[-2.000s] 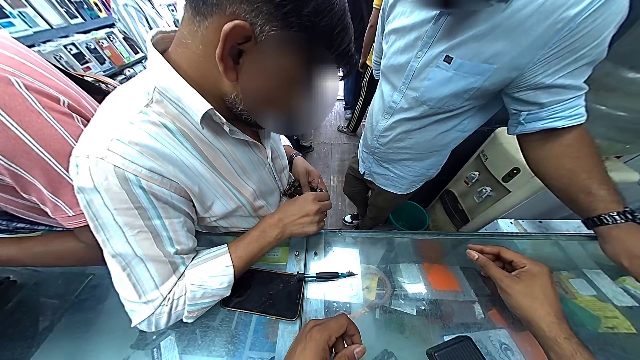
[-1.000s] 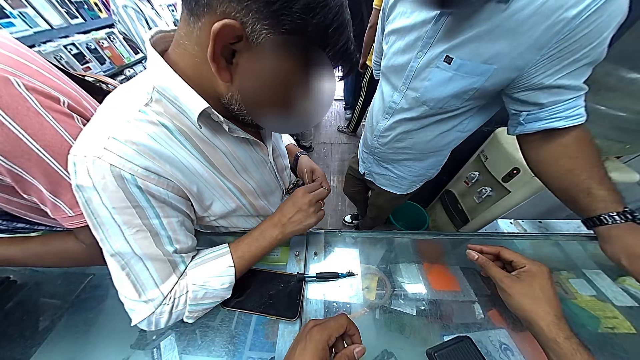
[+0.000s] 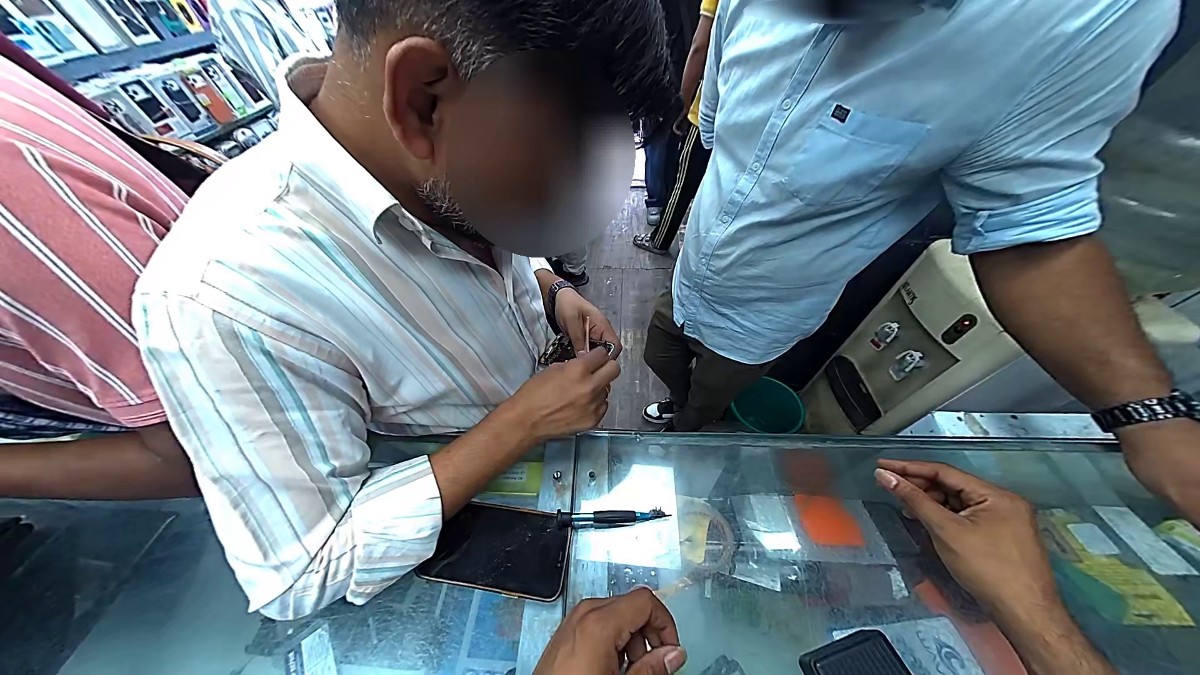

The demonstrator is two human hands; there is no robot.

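Observation:
My left hand (image 3: 614,636) rests at the bottom edge of the glass counter (image 3: 741,600), fingers curled, holding nothing visible. To the right, my right hand (image 3: 975,530) lies over the glass with its fingers loosely bent and thumb apart, also empty. Above my left hand, a smartphone (image 3: 497,551) lies with its dark screen up, and a black and blue pen-like tool (image 3: 609,517) sits across its upper right corner. A black object (image 3: 855,654) is partly cut off at the bottom, between my hands.
Across the counter, a person in a striped shirt (image 3: 309,375) handles a small dark item (image 3: 562,349) and a thin tool. Another person in a blue shirt (image 3: 825,169) leans at the right, by a water dispenser (image 3: 923,337) and a green bucket (image 3: 769,407). Packets show beneath the glass.
The striped-shirt person's hands have shifted slightly around the small item. My own hands have stayed in place.

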